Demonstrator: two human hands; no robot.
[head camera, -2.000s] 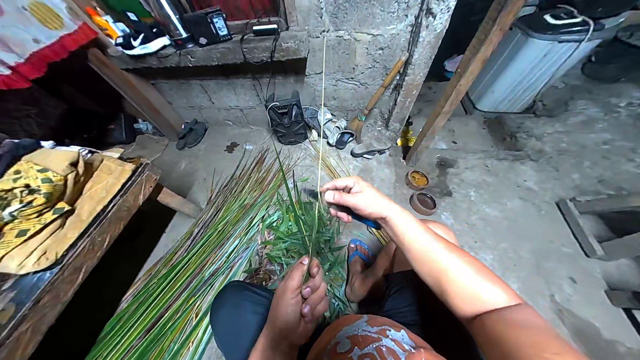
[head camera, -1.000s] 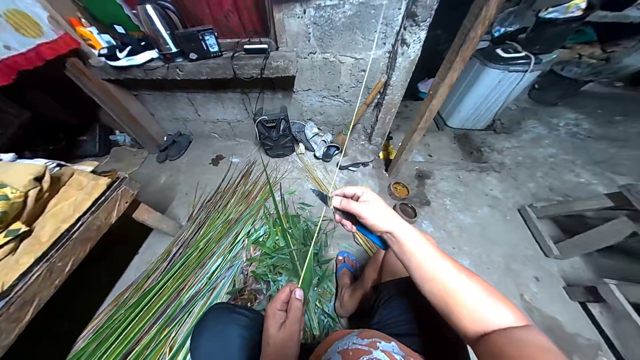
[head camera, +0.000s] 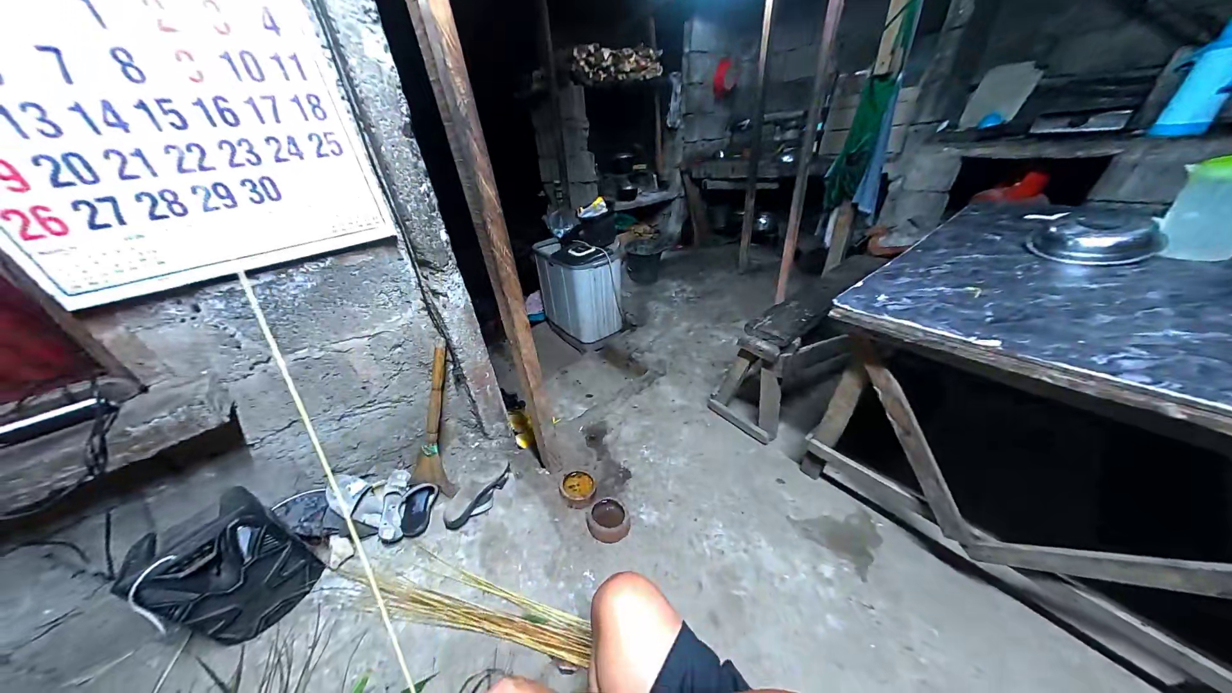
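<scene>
A thin pale leaf rib (head camera: 318, 443) slants from the wall calendar (head camera: 183, 144) down to the bottom edge of the head view. A bit of skin, perhaps part of a hand, shows at the bottom edge beside my bare knee (head camera: 630, 616); which hand it is and what it holds cannot be told. The rest of my hands is out of the picture. A bundle of thin yellowish ribs (head camera: 481, 616) lies on the floor to the left of the knee. A few green leaf tips (head camera: 361, 683) show at the bottom left.
A black bag (head camera: 231, 568), sandals (head camera: 395, 505) and a broom (head camera: 433, 452) are by the block wall. Two small bowls (head camera: 608, 520) sit near a slanted wooden post (head camera: 491, 221). At the right stand a bench (head camera: 770, 356) and a table (head camera: 1039, 298) with a lidded metal dish.
The view has swung up and to the right. My two hands, the blue-handled knife and most of the green leaves, seen one second ago, have dropped out of the picture.
</scene>
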